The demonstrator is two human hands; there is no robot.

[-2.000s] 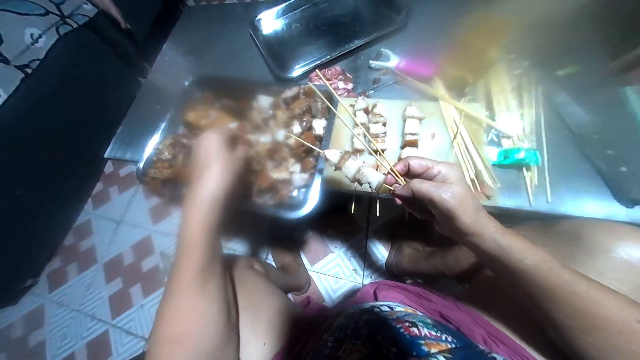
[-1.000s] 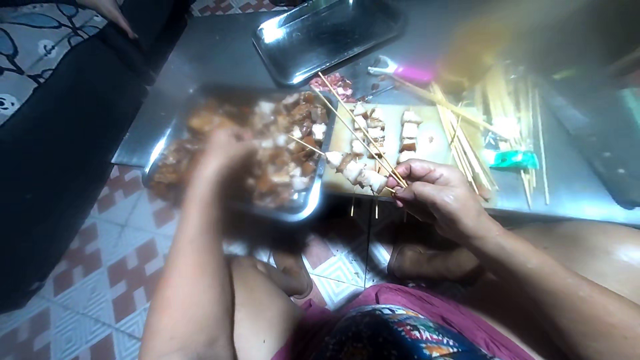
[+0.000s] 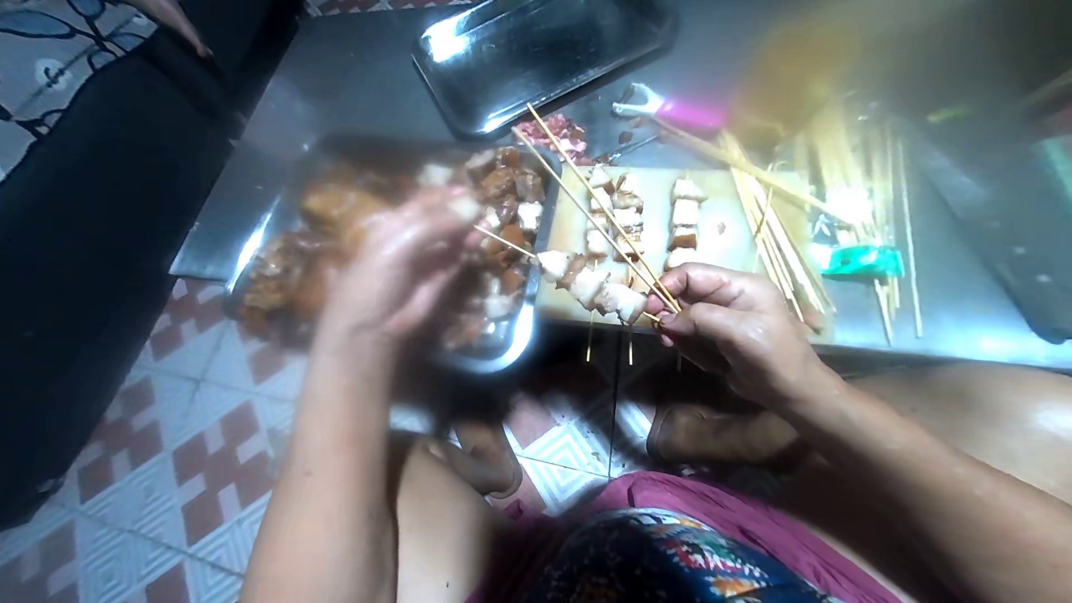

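Observation:
My right hand [image 3: 729,327] pinches a partly loaded meat skewer [image 3: 590,286] together with two bare bamboo sticks [image 3: 586,188]. Pale and brown meat pieces fill the skewer's lower part, and its thin tip points left. My left hand [image 3: 410,260] is raised over the metal tray of marinated meat [image 3: 523,335], close to that tip; it is blurred, and whether its fingers hold a piece cannot be told. Behind the held skewer, several finished skewers [image 3: 684,222] lie on a pale cutting board [image 3: 737,188], their stick ends jutting past the table's front edge.
A black tray [image 3: 544,63] lies at the back. Near it are reddish meat scraps [image 3: 557,138] and a pink-handled tool [image 3: 691,115]. Loose bamboo sticks [image 3: 770,243] and a green wrapper [image 3: 863,261] lie at right. Another person's hand [image 3: 188,33] shows at upper left.
My left hand has moved from over the meat in the tray toward the right, nearer the skewer's tip. My right hand keeps the skewer and the bare sticks in much the same place.

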